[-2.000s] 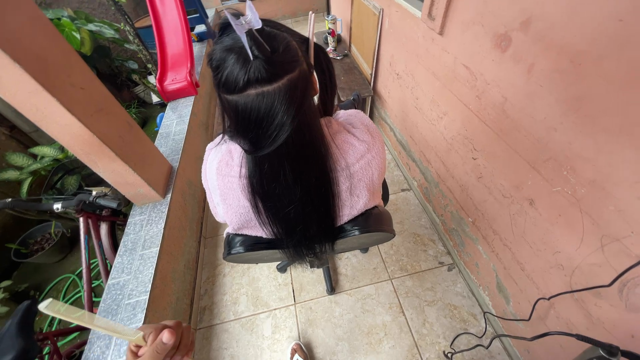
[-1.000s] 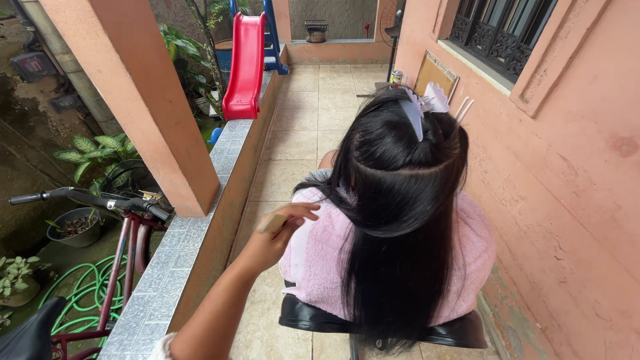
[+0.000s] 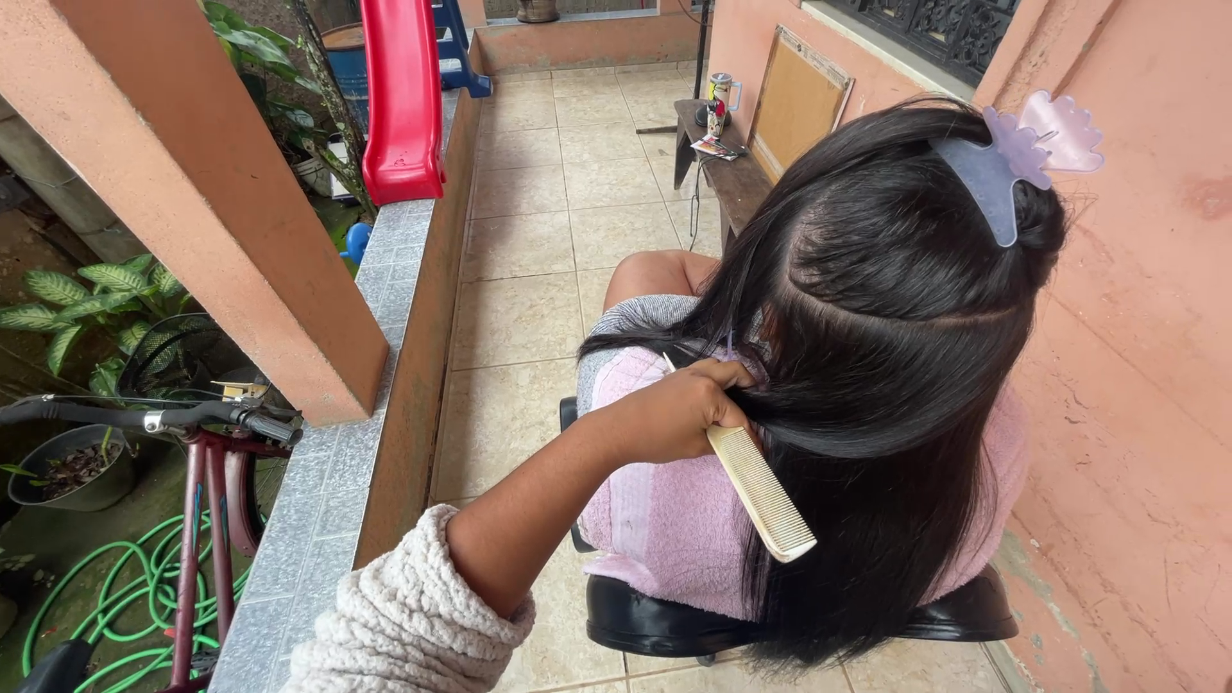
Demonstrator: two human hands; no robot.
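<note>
My left hand (image 3: 688, 409) is closed around a cream-coloured comb (image 3: 765, 496) and touches the long black hair (image 3: 866, 395) at the left side of a seated person's head. The comb's toothed part points down and right, and its thin tip shows above the hand. A translucent lilac claw clip (image 3: 1006, 173) holds the upper hair on top, above a curved parting. A pink towel (image 3: 664, 529) covers the person's shoulders. The person sits on a black chair (image 3: 664, 621). My right hand is not in view.
A tiled low wall (image 3: 327, 472) with a pillar (image 3: 241, 192) runs along the left, with a red slide (image 3: 399, 106) farther up. Beyond the wall stand a bicycle (image 3: 207, 500) and a green hose (image 3: 96, 568). A wooden bench (image 3: 736, 188) stands by the pink wall (image 3: 1136, 385).
My left hand has moved from beside the person's left shoulder to the hair at the side of the head. The view has shifted and come closer.
</note>
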